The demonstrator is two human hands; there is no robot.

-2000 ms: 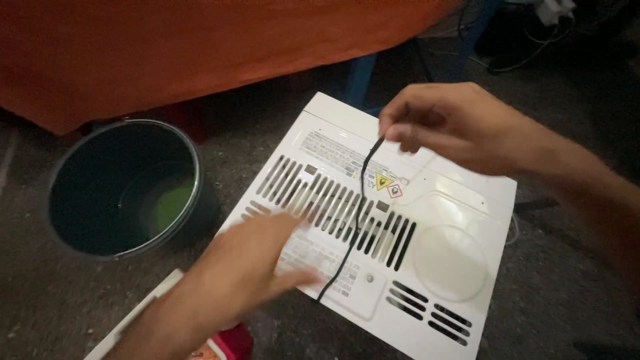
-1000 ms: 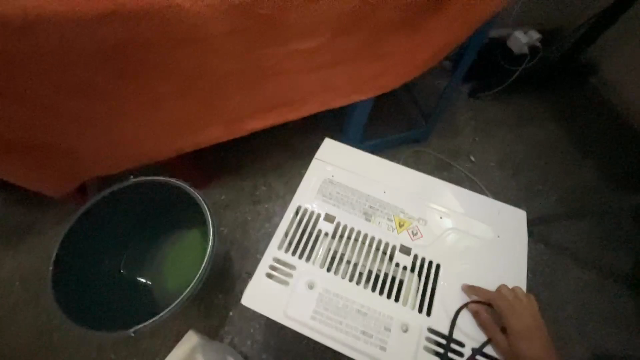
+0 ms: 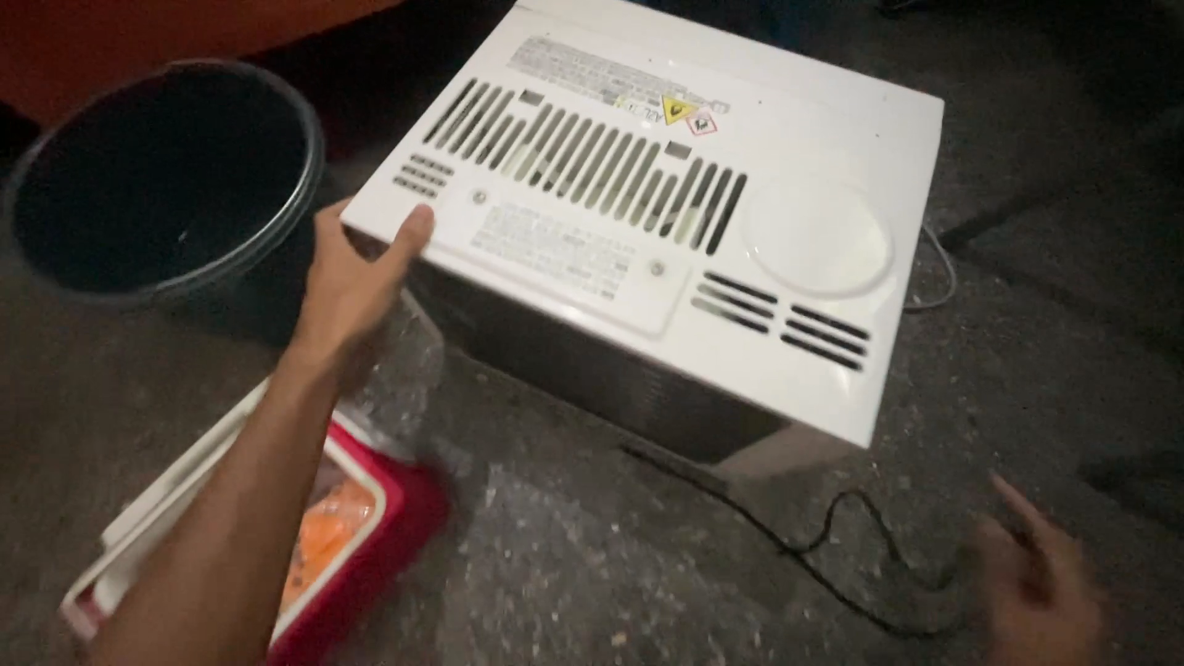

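Note:
A white metal appliance housing (image 3: 601, 240) with rows of slots, warning stickers and printed panels stands on the dark floor. My left hand (image 3: 356, 268) grips its near left corner, thumb on the top face and fingers over the edge. At the lower right, my right hand (image 3: 1041, 573) is blurred, its index finger extended, away from the housing. A black cord (image 3: 731, 509) runs over the floor from beneath the housing to beside my right hand; whether the hand touches it cannot be told.
A dark round bucket (image 3: 310, 157) stands left of the housing. A red cooler box with a white rim (image 3: 379, 490) holds orange contents at the lower left. An orange cloth (image 3: 231, 28) hangs at the top left. A thin pale cable (image 3: 948, 277) lies right of the housing.
My left hand has come onto the housing's corner. My right hand has left the housing's top. The black cord, on top of the housing earlier, now lies on the floor.

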